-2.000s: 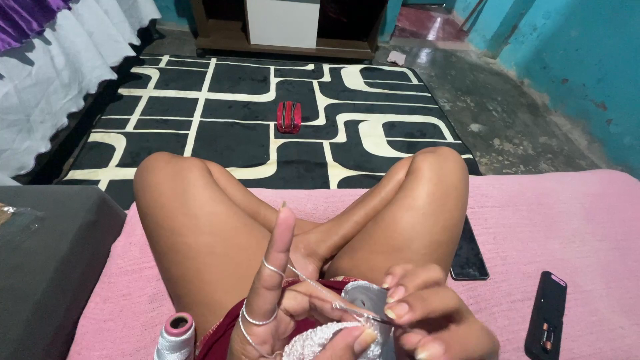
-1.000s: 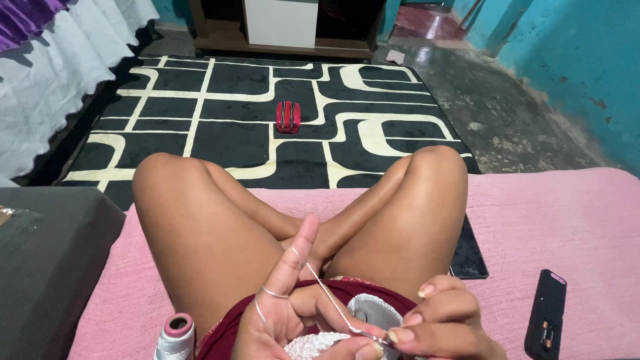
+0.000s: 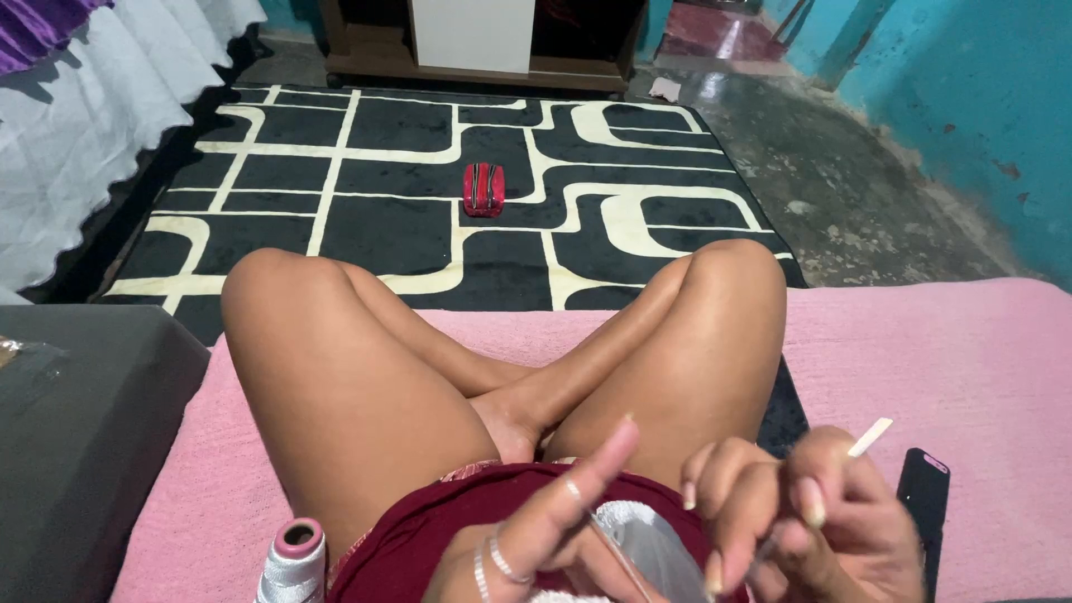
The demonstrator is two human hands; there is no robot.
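Note:
White yarn (image 3: 496, 556) is wound around the fingers of my left hand (image 3: 544, 544), whose index finger points up. Part of a white crocheted piece (image 3: 569, 596) shows under that hand at the bottom edge. My right hand (image 3: 812, 519) is blurred and pinches a slim tool with a pale, flat end (image 3: 871, 437) sticking out past the fingers; its other end is unclear. Between the hands, a clear and white item (image 3: 641, 536) lies on the dark red cloth of my lap. A cone of shiny white thread (image 3: 291, 565) stands beside my left thigh.
I sit cross-legged on a pink cover (image 3: 938, 360). At right lie a black phone case (image 3: 924, 502) and a dark flat object (image 3: 783, 410). A grey block-like cushion (image 3: 84, 394) is at left. A red zippered pouch (image 3: 483, 190) rests on the patterned rug (image 3: 385, 184) before a cabinet (image 3: 473, 38).
My right hand has moved to the right and turned, so the tool's pale end now shows. My left hand still carries the wound yarn.

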